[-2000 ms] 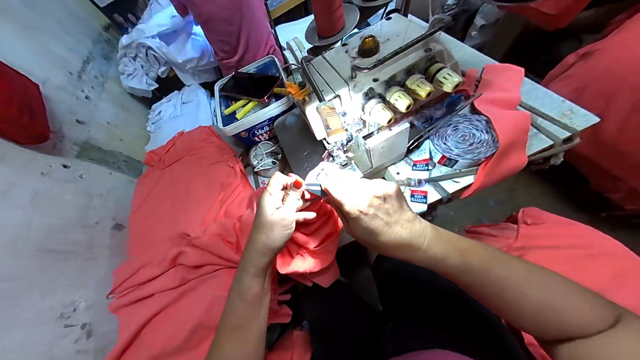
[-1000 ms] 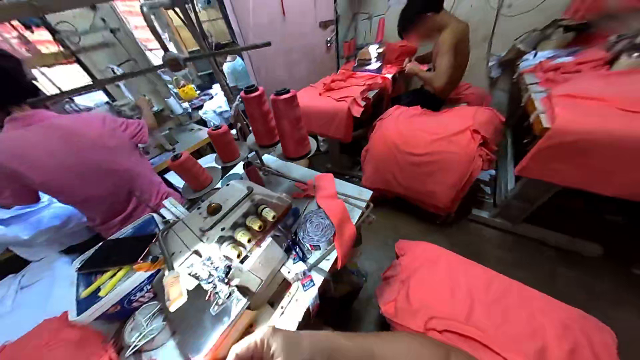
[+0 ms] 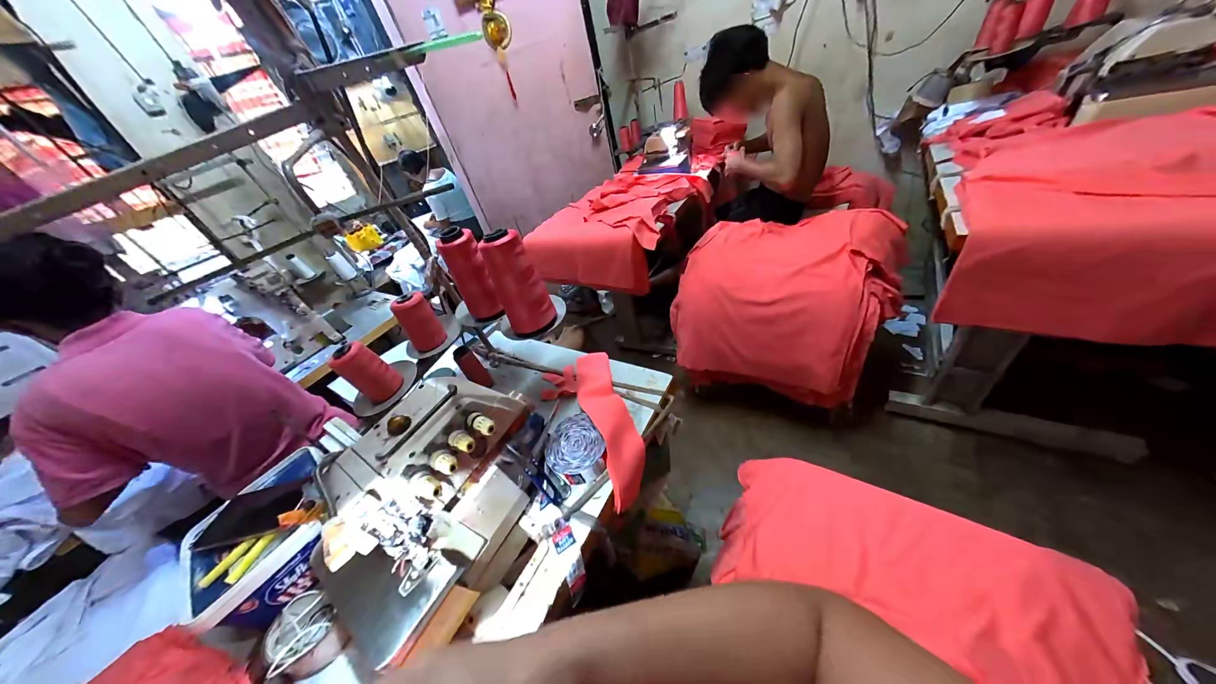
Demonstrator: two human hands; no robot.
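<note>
Neither of my hands shows; only my right forearm crosses the bottom of the view, its hand cut off or blurred at the lower edge. Just beyond it stands an overlock sewing machine (image 3: 427, 456), its lamp lighting the needle area. Red thread cones (image 3: 518, 282) stand behind the machine. A strip of coral fabric (image 3: 611, 432) hangs over the table edge, beside a roll of grey cord or tape (image 3: 575, 445). To the machine's left sits a plastic tub (image 3: 275, 579) with a dark flat object and yellow tools in it. Coral cloth (image 3: 171, 657) lies at the bottom left corner.
A bundle of coral fabric (image 3: 921, 570) lies beyond my forearm, with another stacked pile (image 3: 784, 304) farther back. One person in a pink shirt (image 3: 180, 399) bends at the left; another person (image 3: 793, 133) works at a sewing machine at the back. A fabric-covered table (image 3: 1092, 228) stands right.
The view has swung up and to the right. Two seconds ago both my hands were together at the machine with a small dark object and coral cloth; now they are out of sight.
</note>
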